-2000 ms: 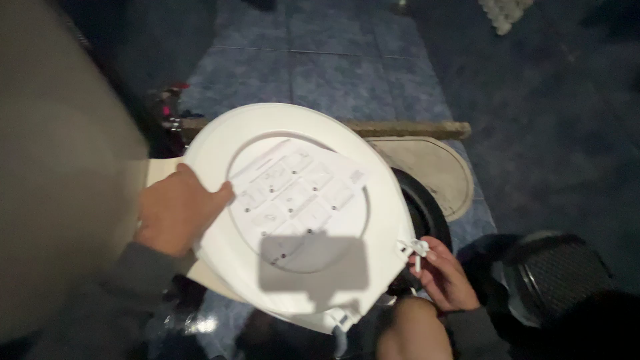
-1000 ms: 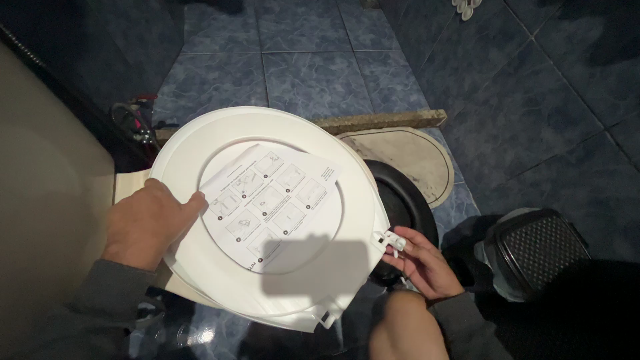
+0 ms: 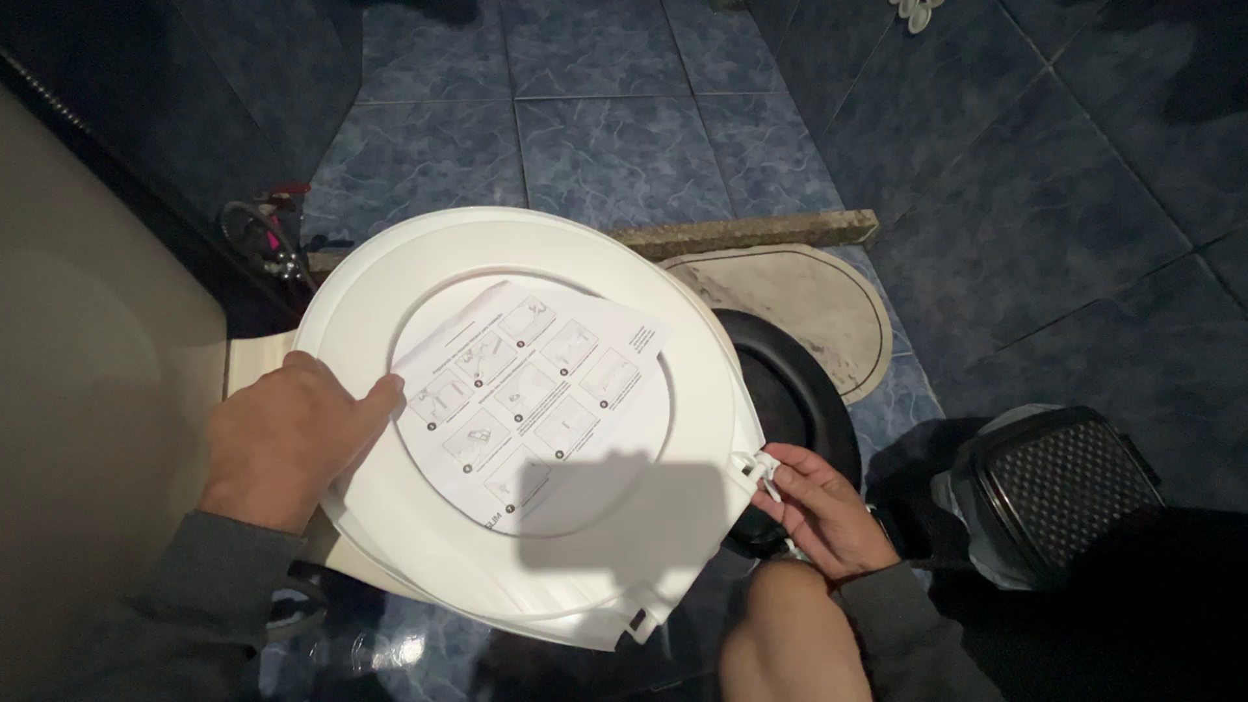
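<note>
A white plastic toilet seat with its lid (image 3: 546, 239) lies before me, its hinge end toward the lower right. An instruction sheet (image 3: 526, 390) with line drawings rests inside the ring of the seat. My left hand (image 3: 292, 434) grips the seat's left rim, the thumb on top near the sheet's edge. With its fingertips, my right hand (image 3: 814, 507) holds a small white plastic hinge fitting (image 3: 759, 470) at the seat's right hinge notch. Another hinge notch (image 3: 639, 622) shows at the lower edge. A dark shadow falls across the lower part of the seat.
Behind the seat's right side are a black seat or ring (image 3: 780, 380) and an oval marble-pattern mat (image 3: 829, 312). A stone threshold (image 3: 760, 232) crosses the blue tiled floor. A dark lidded bin (image 3: 1063, 487) stands at the right. A hose with metal fittings (image 3: 278, 244) is at the left.
The hinge fitting sat at the same corner of the seat in the earlier frames, and both hands keep their places. The view has shifted somewhat.
</note>
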